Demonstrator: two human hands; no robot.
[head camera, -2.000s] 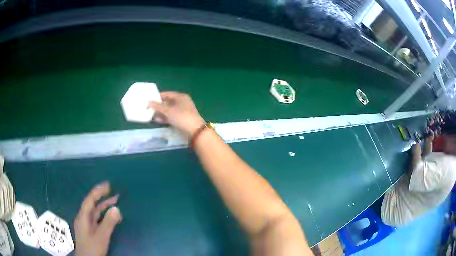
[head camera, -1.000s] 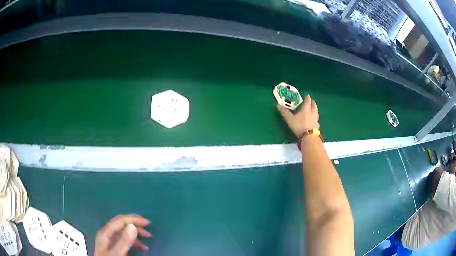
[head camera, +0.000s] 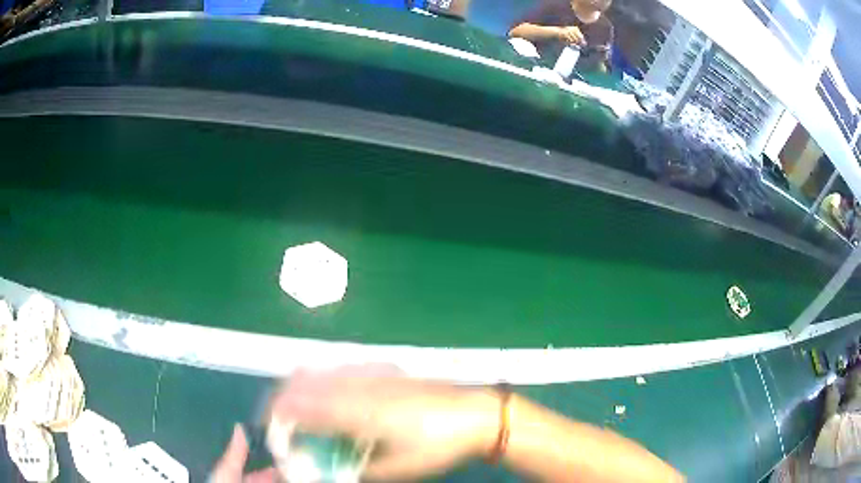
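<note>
My right hand (head camera: 363, 415), blurred, is shut on an open housing with a green board (head camera: 326, 456) over the near bench, at the bottom centre. The housing is blurred and partly hidden by the hand. My left hand (head camera: 244, 462) is just left of it, cut off by the bottom edge; whether it touches the housing is not clear. A white hexagonal closed unit (head camera: 314, 274) lies alone on the green conveyor.
Stacked covers (head camera: 47, 387) stand at the left, with loose printed covers (head camera: 98, 443) beside them. A pale rail (head camera: 585, 364) divides bench and conveyor (head camera: 491, 274). Another open housing (head camera: 737, 302) lies far right. Crumpled clear film (head camera: 703, 156) and a seated person (head camera: 576, 33) are beyond.
My right hand left the white unit on the belt, took an open housing from farther right and brought it back over the bench beside my left hand. The view has tilted up.
</note>
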